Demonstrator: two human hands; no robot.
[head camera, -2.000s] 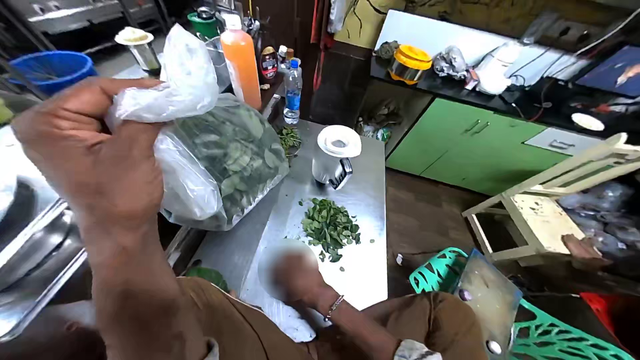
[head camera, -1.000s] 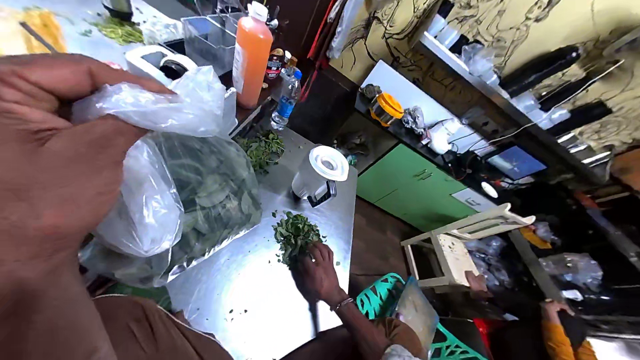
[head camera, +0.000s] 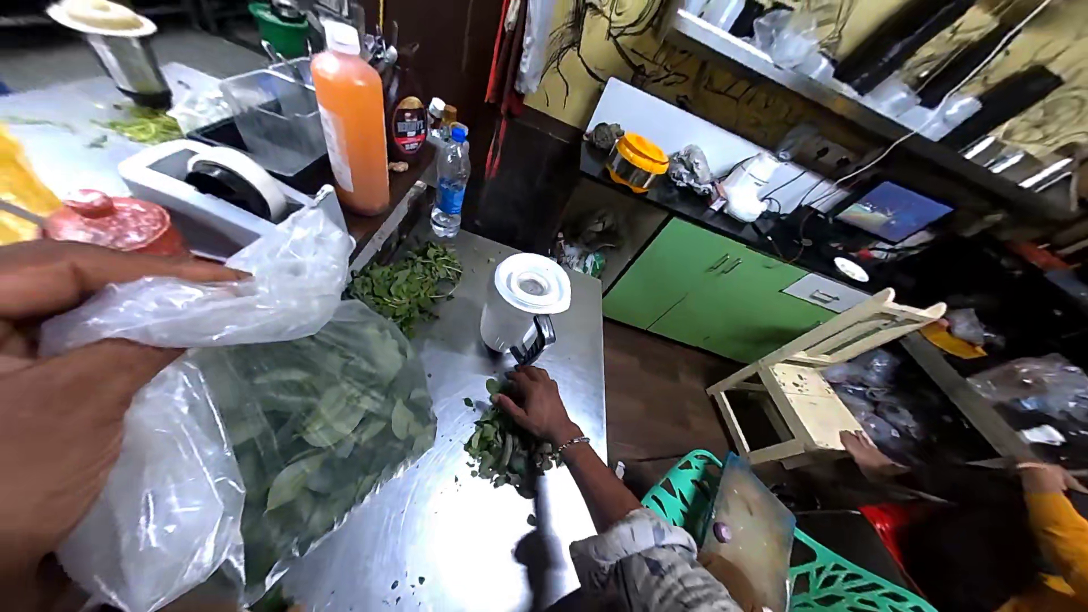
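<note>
My left hand (head camera: 76, 365), large at the left edge, grips the gathered neck of a clear plastic bag (head camera: 170, 476) full of green leaves. My right hand (head camera: 540, 406) rests with fingers spread over a pile of loose green leaves (head camera: 493, 446) on the steel table (head camera: 382, 552); whether it grasps any leaves is hidden. Just beyond its fingertips stands a clear blender jar with a white lid (head camera: 532, 285) and a black handle. A bunch of leafy sprigs (head camera: 408, 285) lies behind the bag, near a water bottle (head camera: 450, 183).
An orange bottle (head camera: 350, 119), a sauce bottle and a tape dispenser (head camera: 221, 195) line the left side. Right of the table are a green plastic chair (head camera: 688, 493) with a cutting board (head camera: 748, 527), a cream wooden chair (head camera: 807, 399) and other people's hands. Green cabinets (head camera: 714, 289) stand behind.
My right hand has moved from the near side of the leaf pile onto it, toward the jar. My left hand keeps holding the bag. The view has shifted.
</note>
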